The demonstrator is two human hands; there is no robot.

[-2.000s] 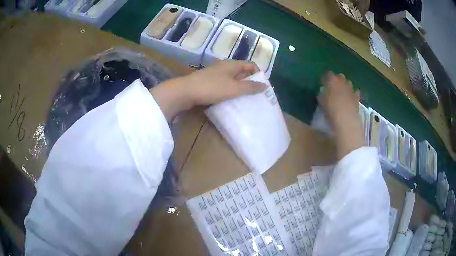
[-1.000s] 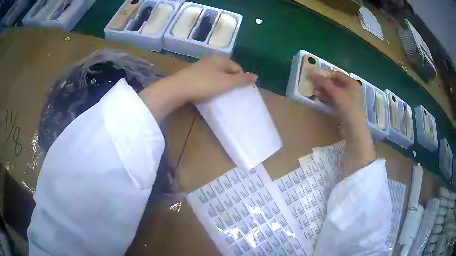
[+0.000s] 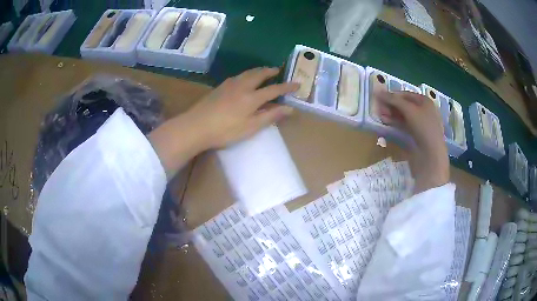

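My left hand (image 3: 235, 109) holds a white folded label sheet (image 3: 262, 170) hanging below its palm. Its fingers reach the left edge of a white tray (image 3: 321, 110) that has a cream unit in each outer slot and a bluish-grey middle slot. My right hand (image 3: 415, 114) is over the adjoining tray (image 3: 385, 132), fingertips at its left cream unit; whether they pinch a label cannot be seen. Spare label sheets (image 3: 259, 250) lie overlapping below, partly under my right sleeve.
Trays with dark-filled middles (image 3: 179, 59) stand at upper left on the green belt (image 3: 253, 44); more trays stand at right. A clear bag of black pieces (image 3: 76, 120) lies by my left arm. White tubes (image 3: 484, 235) are at lower right, an upright white card (image 3: 353, 26) behind.
The trays appear further left in view. My right hand has moved from the dark-spotted tray to the one right of it. My left fingers now reach that first tray.
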